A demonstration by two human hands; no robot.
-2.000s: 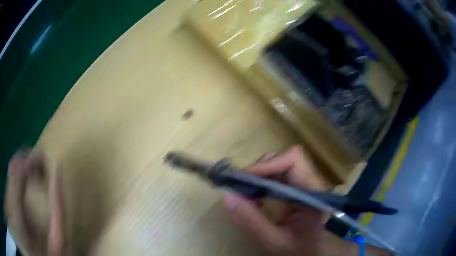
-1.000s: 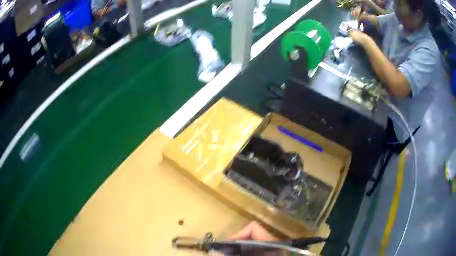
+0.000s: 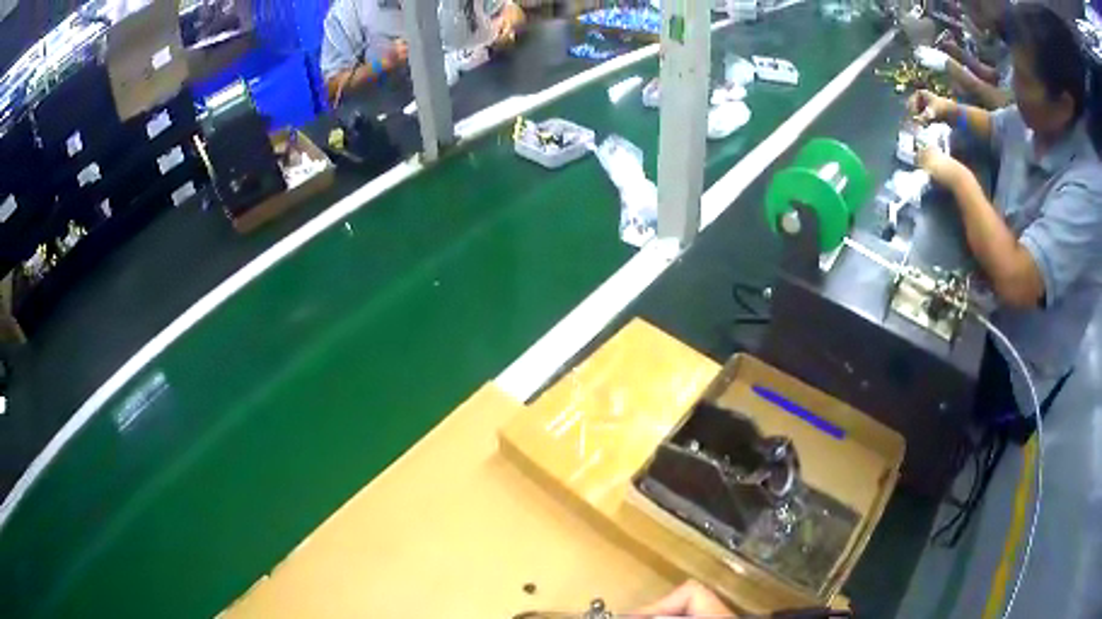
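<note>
My right hand (image 3: 692, 601) shows only in part at the bottom edge, with its fingers around the dark soldering iron (image 3: 596, 608). Most of the iron is cut off by the edge; its front part points left over the tan cardboard sheet (image 3: 423, 532). My left hand is out of the picture. Right of the sheet stands a shallow cardboard box (image 3: 873, 514) with a dark iron stand (image 3: 707, 472), grey scraps and a blue pen (image 3: 798, 411) in it.
The green conveyor belt (image 3: 302, 363) curves past on the left, carrying a white housing (image 3: 554, 142) with a bagged cord (image 3: 628, 187). A white post (image 3: 684, 121) stands behind. A green solder spool (image 3: 818, 194) stands beyond the box. A person (image 3: 1039, 206) works at right; others sit farther back.
The view has swung up from the cardboard, showing more belt and other workers. My left hand has left the picture. My right hand with the iron now sits lower, at the bottom edge.
</note>
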